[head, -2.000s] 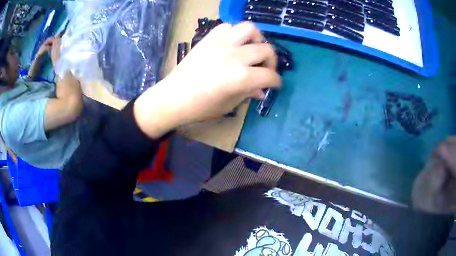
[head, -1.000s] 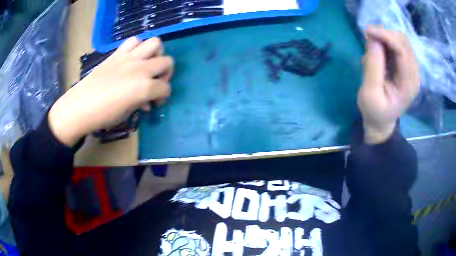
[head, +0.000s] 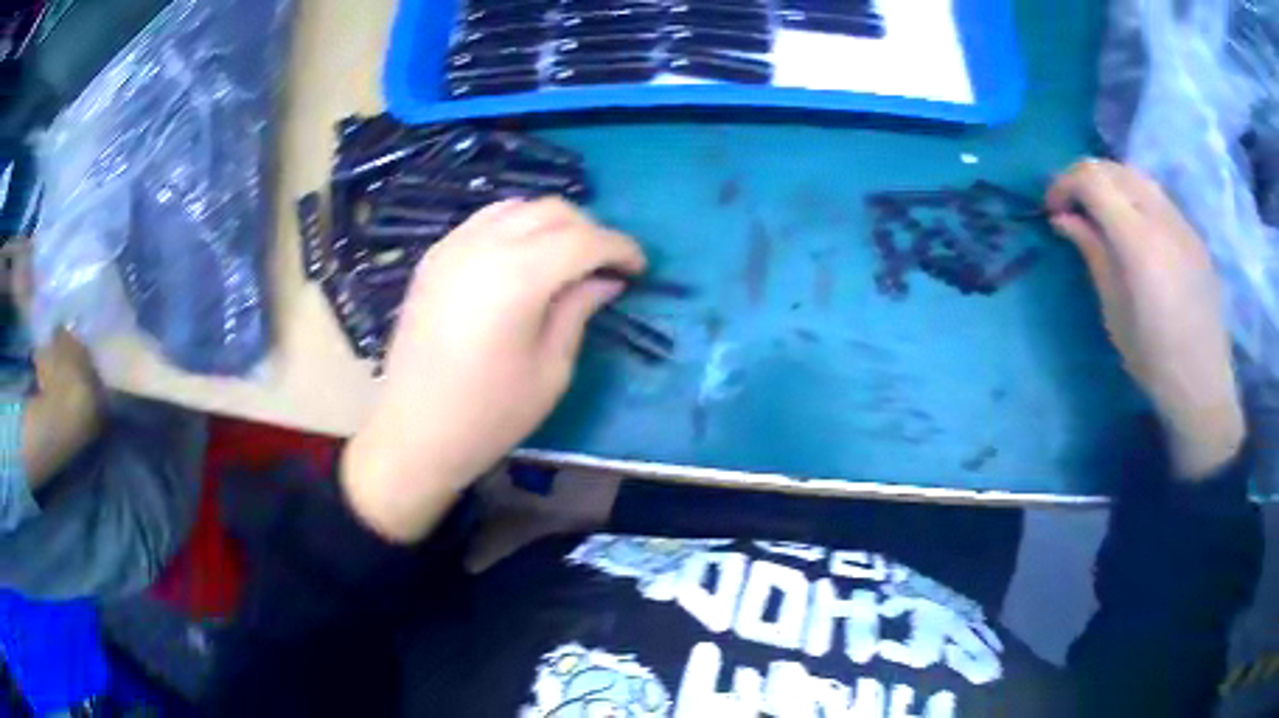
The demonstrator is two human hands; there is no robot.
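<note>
My left hand (head: 491,330) is at the right edge of the loose pile of glossy black housings (head: 421,183), its thumb and finger closed on a black housing (head: 657,283) that sticks out to the right. Another black housing (head: 635,334) lies just below it on the green mat. My right hand (head: 1143,267) is at the right edge of the scatter of small black inserts (head: 954,239). Its fingertips are pinched together at a dark bit; whether they grip it is too blurred to tell.
A blue tray (head: 701,101) with rows of housings on a white liner stands at the back. A clear bag (head: 197,211) of dark parts lies on the tan board at left. Another crumpled clear bag (head: 1192,112) is at right. Another person's arm (head: 63,407) shows at the left edge.
The view has swung. My left hand has moved right from over the pile, uncovering it, and now holds out a housing. My right hand has moved to the inserts, its fingers closing together.
</note>
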